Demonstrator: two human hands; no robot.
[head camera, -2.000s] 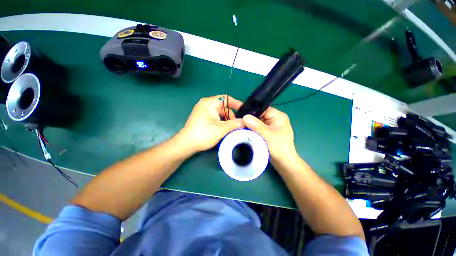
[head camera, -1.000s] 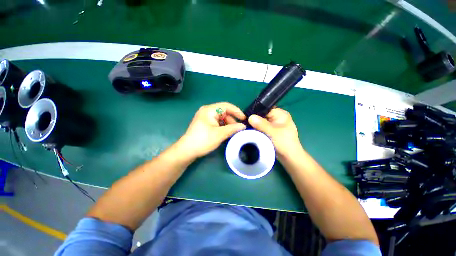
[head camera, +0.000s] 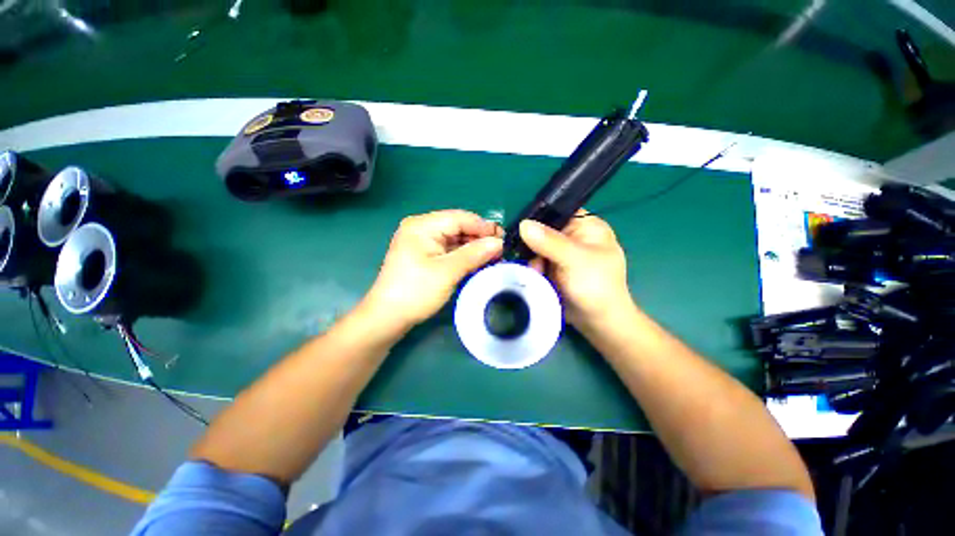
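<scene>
A dryer head (head camera: 509, 315) shows its silver-white ring and dark centre hole, facing up in front of me. A black handle (head camera: 586, 168) slants up and right from it, with a whitish tip sticking out of its far end. My right hand (head camera: 582, 264) grips the handle near the joint, thumb on top. My left hand (head camera: 438, 262) has thumb and fingers pinched at the joint's left side, by a small greenish-white bit. What the left fingertips pinch is too small to tell. A thin dark wire runs right from the handle.
Waiting heads (head camera: 86, 268) with hanging wires stand at left. A grey-black display unit (head camera: 297, 152) with blue digits sits at the back left. A handle pile (head camera: 880, 314) lies on a white sheet (head camera: 780, 225) at right. A dark item (head camera: 922, 79) is cut off at the upper right.
A whitish tip now shows at the handle's far end. The red wires by my left hand are no longer visible. The item on the far green surface has moved right, partly out of view.
</scene>
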